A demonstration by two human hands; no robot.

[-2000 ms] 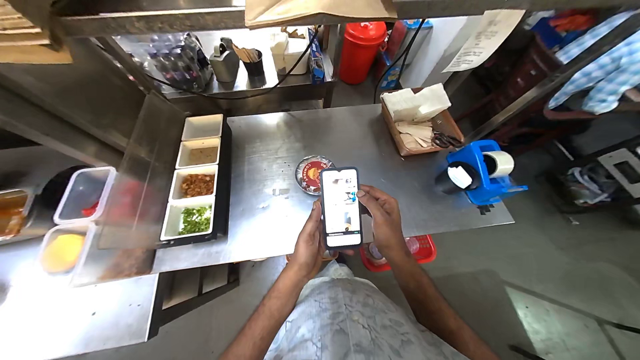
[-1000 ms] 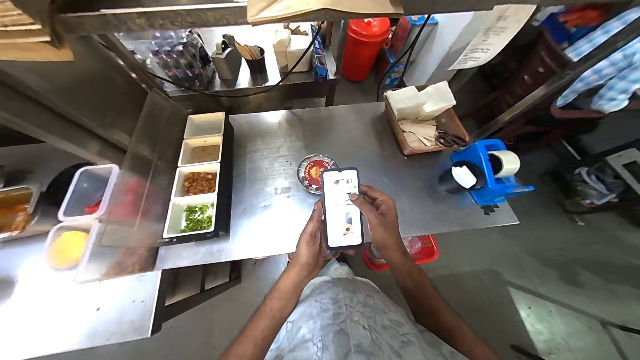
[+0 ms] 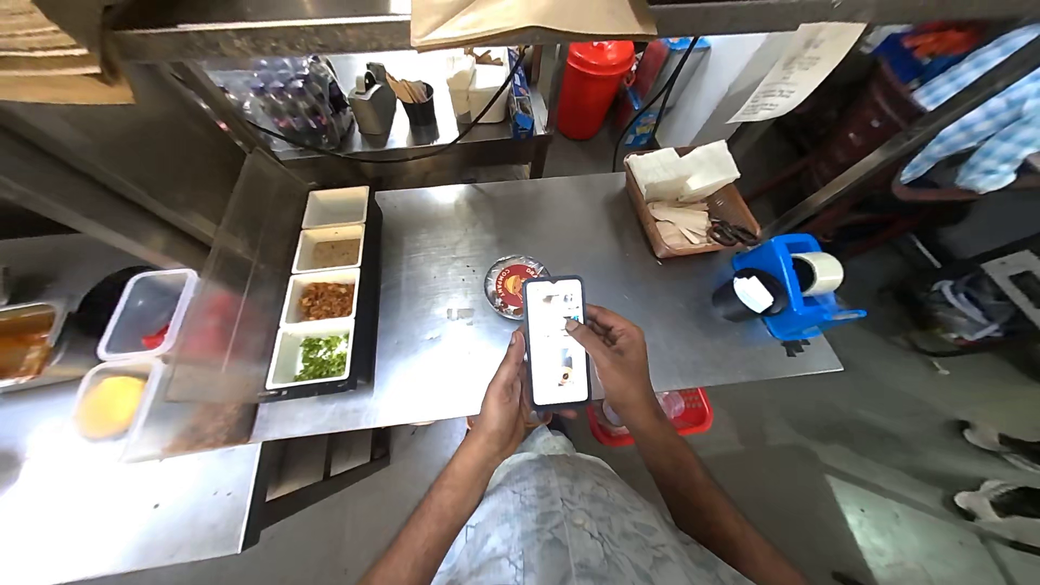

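A smartphone (image 3: 557,345) with a lit screen is held upright over the front edge of the steel counter. My left hand (image 3: 505,394) grips its left side, thumb along the edge. The right thumb of my right hand (image 3: 619,353) lies over the screen's right part, and its other fingers are at the phone's right side; how far they grip it is hard to tell. Just beyond the phone sits a round container with a red printed lid (image 3: 512,284), partly hidden by it.
On the left, a black holder carries white tubs of chopped greens (image 3: 322,356), brown bits (image 3: 327,301) and powder. Right are a basket (image 3: 660,236) with napkins and scissors (image 3: 731,233), a blue tape dispenser (image 3: 788,313) and a black cup (image 3: 735,305). A red basket (image 3: 696,416) is below.
My right thumb has shifted across the phone, and the content on the screen has changed. The phone remains in my left hand.
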